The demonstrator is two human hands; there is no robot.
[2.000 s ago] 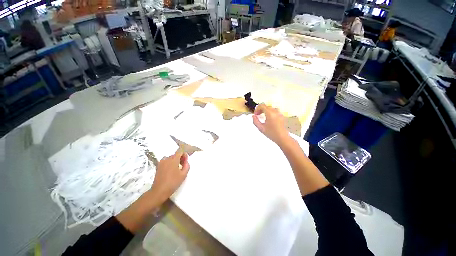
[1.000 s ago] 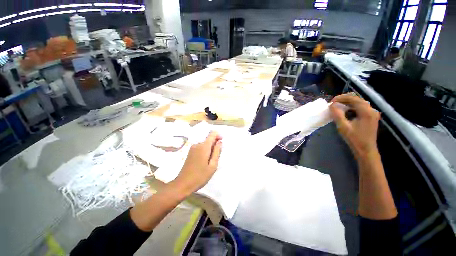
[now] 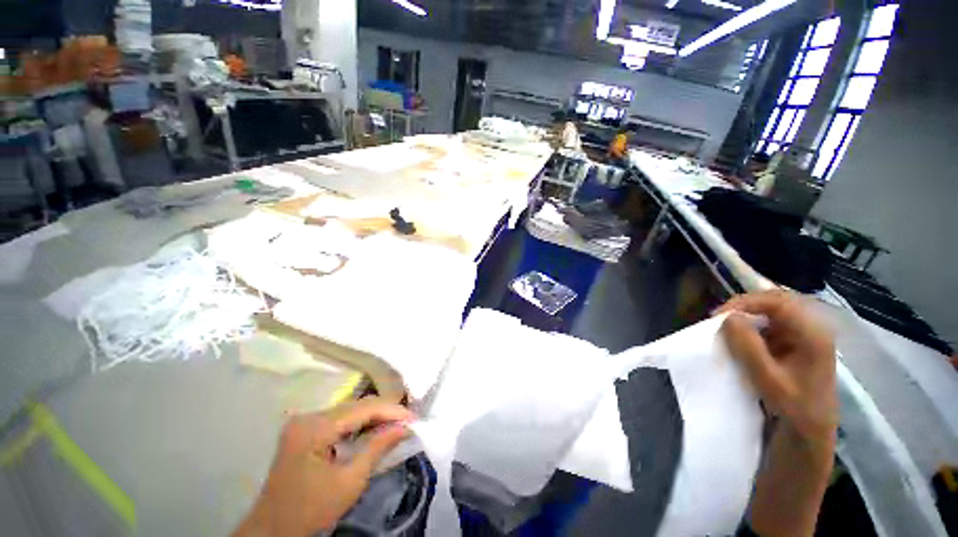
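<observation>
A thin white garment piece (image 3: 530,393) hangs in the air between my hands, just past the table's right edge. My left hand (image 3: 331,467) pinches one end at the lower centre. My right hand (image 3: 783,357) pinches another end at the right, held higher. Dark grey shows through an opening between its straps. The stack of white cut panels (image 3: 389,304) lies on the table to the left of the piece, with a brown layer beneath.
White strips (image 3: 173,304) lie heaped at left. A black item (image 3: 401,221) sits beyond the stack. Yellow tape (image 3: 79,462) marks the near left table. A round container (image 3: 394,498) stands below the edge. People (image 3: 568,136) are far off. A side table runs along the right.
The view has turned right. Both hands have taken hold of a white piece, lifted it off the stack and moved it past the table edge, spread between them.
</observation>
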